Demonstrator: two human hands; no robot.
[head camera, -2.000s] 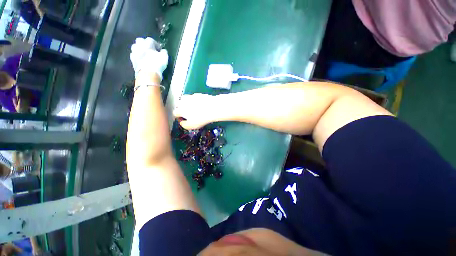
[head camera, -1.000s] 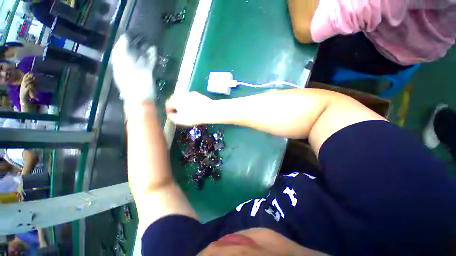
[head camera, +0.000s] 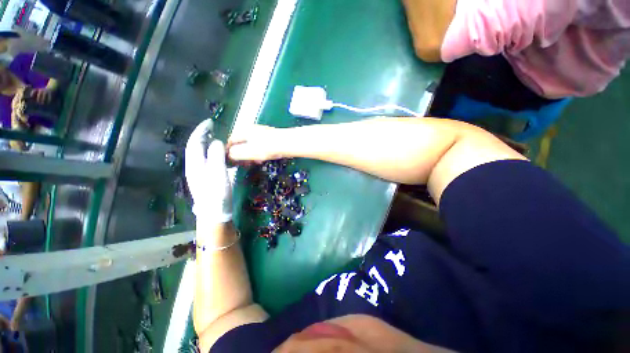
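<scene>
My left hand (head camera: 209, 176), in a white glove, is over the belt side of the white rail, its fingers closed around a small dark unit (head camera: 209, 140) that is mostly hidden. My bare right hand (head camera: 250, 145) is across the rail, its fingertips pinched close beside the gloved fingers; whether it holds a component cannot be seen. A heap of dark wired components (head camera: 278, 200) with red and black wires lies on the green bench (head camera: 338, 214) just below my right hand.
More units (head camera: 240, 15) lie spaced along the belt (head camera: 224, 41) beyond the white rail (head camera: 266, 62). A white adapter (head camera: 308, 102) with cable lies on the bench. A person in pink (head camera: 525, 41) is at the upper right. A metal bar (head camera: 97, 267) crosses at the left.
My left hand reached forward along the belt, then came back toward me and now meets my right hand. My right hand stays near the rail. Units on the belt have shifted.
</scene>
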